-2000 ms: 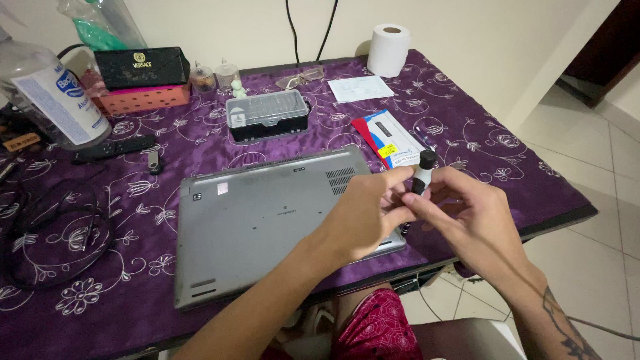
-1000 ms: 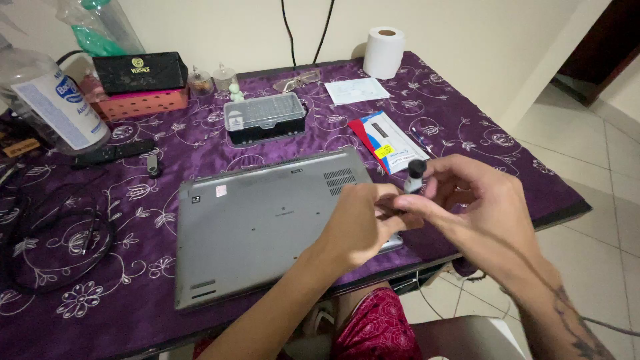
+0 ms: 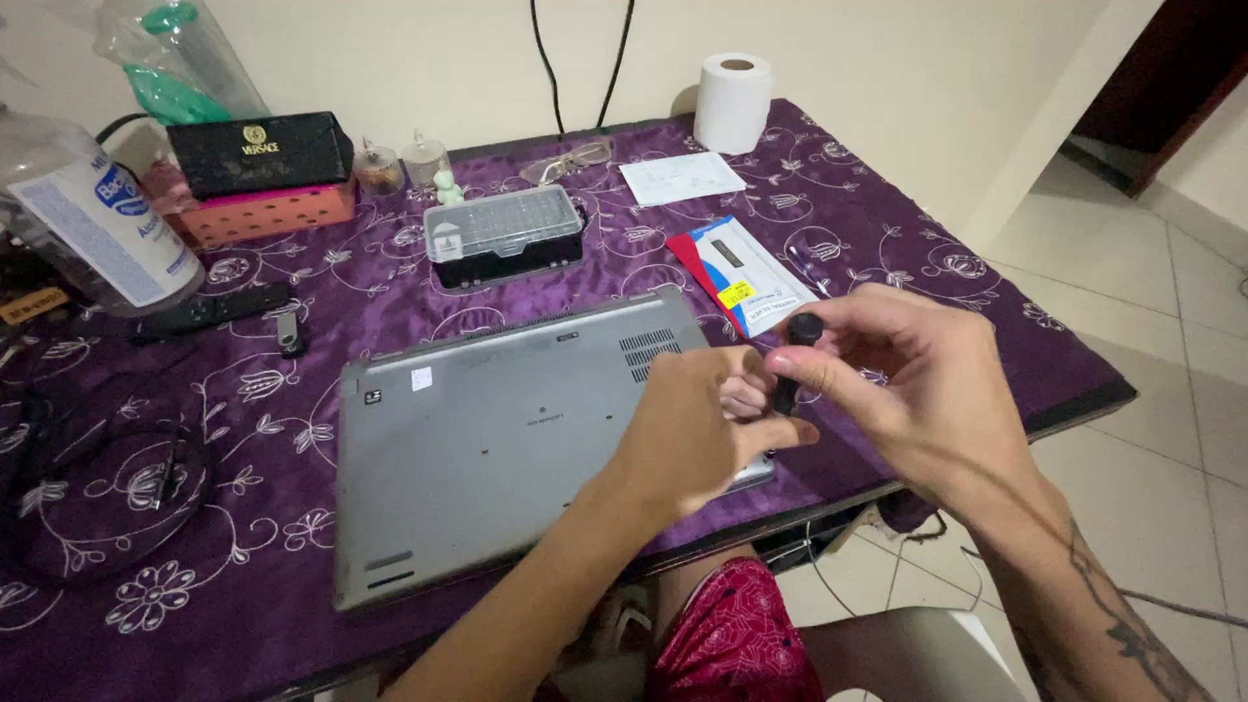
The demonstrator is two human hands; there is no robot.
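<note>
Between my two hands, over the right edge of the laptop, is a small dark cylindrical object with a black cap point(image 3: 804, 330); its middle is hidden by fingers. The fingers of my left hand point(image 3: 697, 419) are closed around its lower part. My right hand point(image 3: 902, 380) has thumb and fingers at its upper part, just below the cap. A grey laptop point(image 3: 507, 429) lies closed and upside down on the purple tablecloth, vents and screw holes facing up. Just beyond my hands lies a white, blue and red packet point(image 3: 751, 278) with a yellow sticker.
A black organizer box with a clear lid point(image 3: 505, 234) stands behind the laptop. Farther back are eyeglasses point(image 3: 575, 161), a paper slip point(image 3: 682, 178) and a paper roll point(image 3: 733, 107). At left are a large bottle point(image 3: 97, 214), a USB stick point(image 3: 289, 333) and black cables point(image 3: 97, 468).
The capped object was held more upright and higher two seconds ago, with its pale upper part showing. My fingers have shifted around it, and that pale part is now mostly covered.
</note>
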